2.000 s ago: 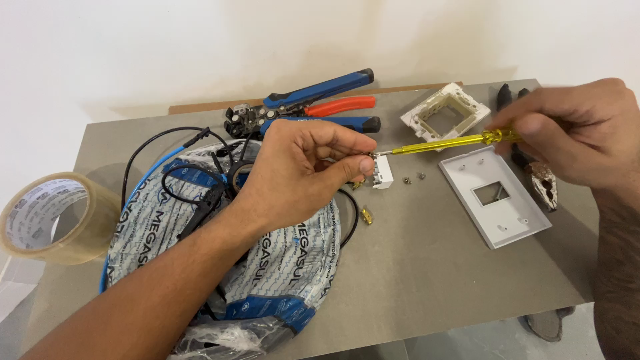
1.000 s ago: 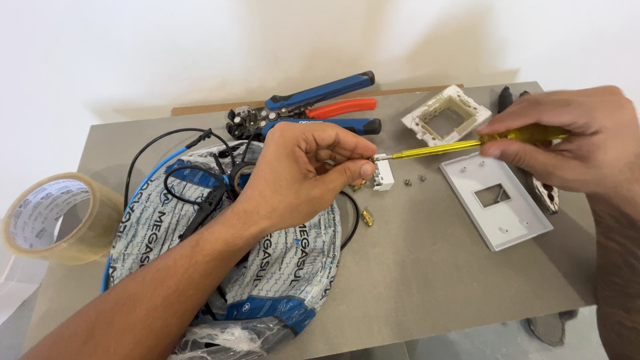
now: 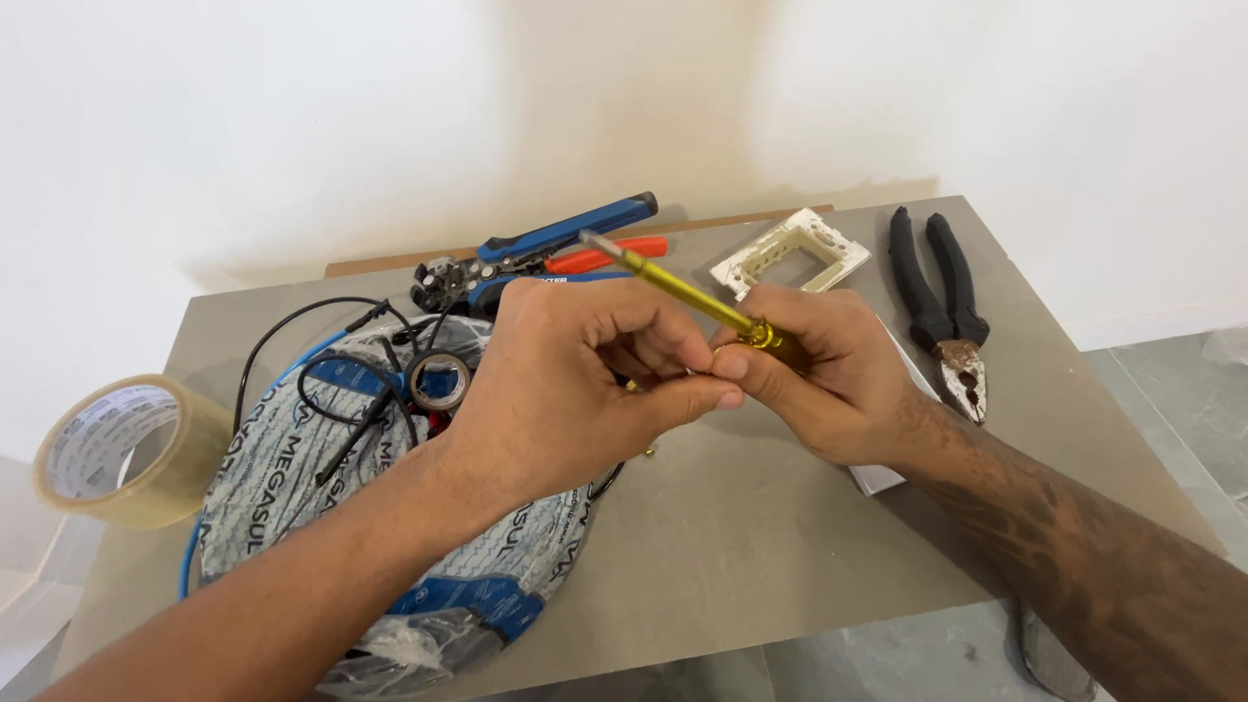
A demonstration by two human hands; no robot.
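Note:
My right hand (image 3: 829,370) holds a screwdriver with a yellow transparent handle and sleeved shaft (image 3: 682,291), its metal tip pointing up and left. The thumb and forefinger of my right hand meet the fingertips of my left hand (image 3: 585,380). Something small seems pinched between them, mostly hidden; the white module seen earlier cannot be made out. Small brass-coloured pieces (image 3: 649,451) lie just below my left fingers. Behind my right hand are a cream mounting frame (image 3: 795,252) and a white cover plate (image 3: 877,478), mostly covered by the hand.
Wire strippers (image 3: 570,226) with blue and red handles lie at the back. Black-handled pliers (image 3: 960,322) rest at the right of the grey board (image 3: 760,565). At left are a plastic-wrapped cable coil (image 3: 487,556), a small tape roll (image 3: 440,380), black cable and a clear tape roll (image 3: 127,448).
The screwdriver tip was at the white module in my left fingers; now it points up and left, away from them. My right hand has moved left to my left fingertips.

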